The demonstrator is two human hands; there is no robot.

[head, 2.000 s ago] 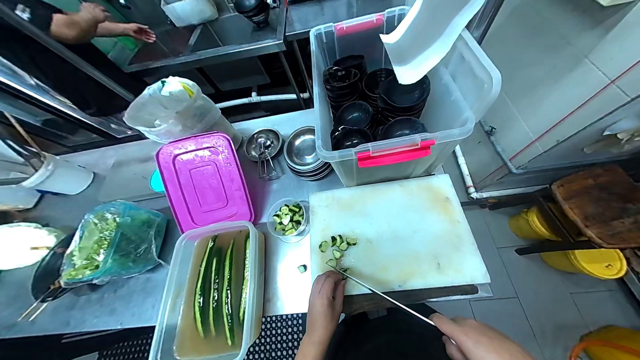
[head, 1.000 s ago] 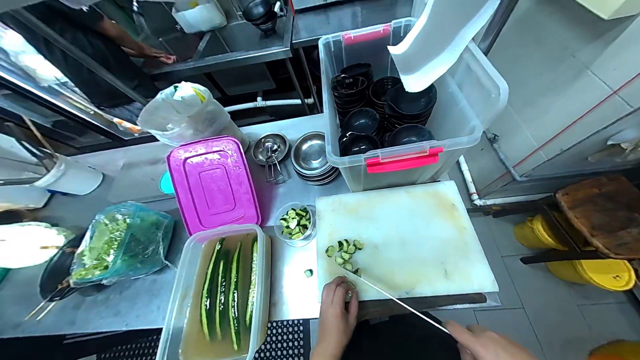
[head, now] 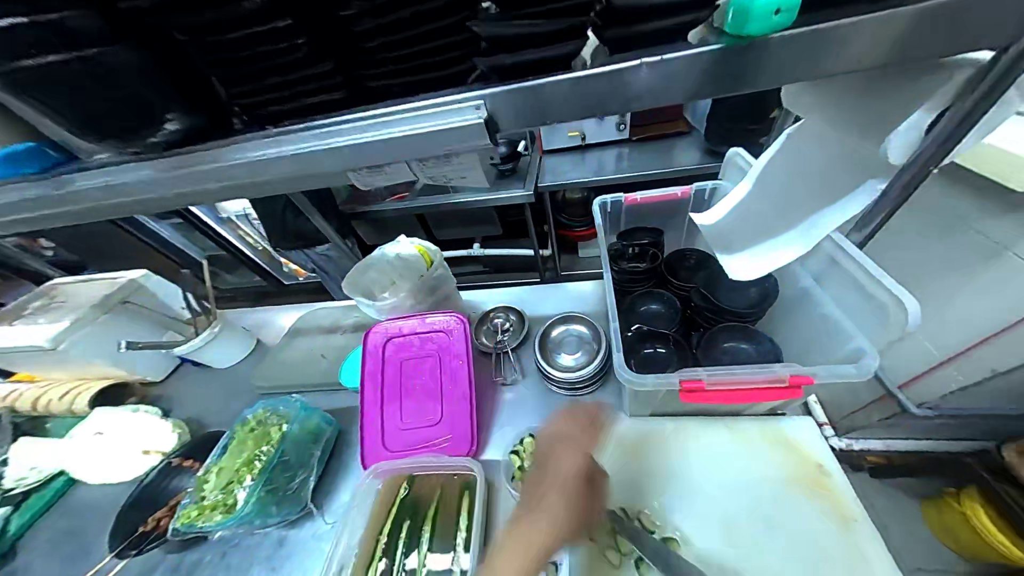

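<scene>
My left hand [head: 564, 472], blurred, is over the left edge of the white cutting board [head: 744, 488], beside a small clear bowl of cut cucumber [head: 522, 456] that it partly covers. Whether its fingers hold anything cannot be seen. A knife blade [head: 652, 548] lies low across the board, its tip near my left hand and its other end cut off by the bottom edge. Cucumber pieces [head: 646, 522] are around the blade. My right hand is out of view. A clear plastic container [head: 478, 512] at the lower middle holds long cucumber strips [head: 428, 528] in liquid.
Behind the container is a magenta lid [head: 418, 388]. Stacked metal bowls [head: 570, 348] and a whisk [head: 504, 360] are behind the board, beside a clear bin [head: 832, 372] of black bowls [head: 736, 344]. Bagged greens [head: 240, 472] stand left. A metal shelf [head: 680, 56] crosses above.
My left hand has left the cucumber pieces near the board's front edge and moved to the small bowl. My right hand has gone out of view. The view has tilted up.
</scene>
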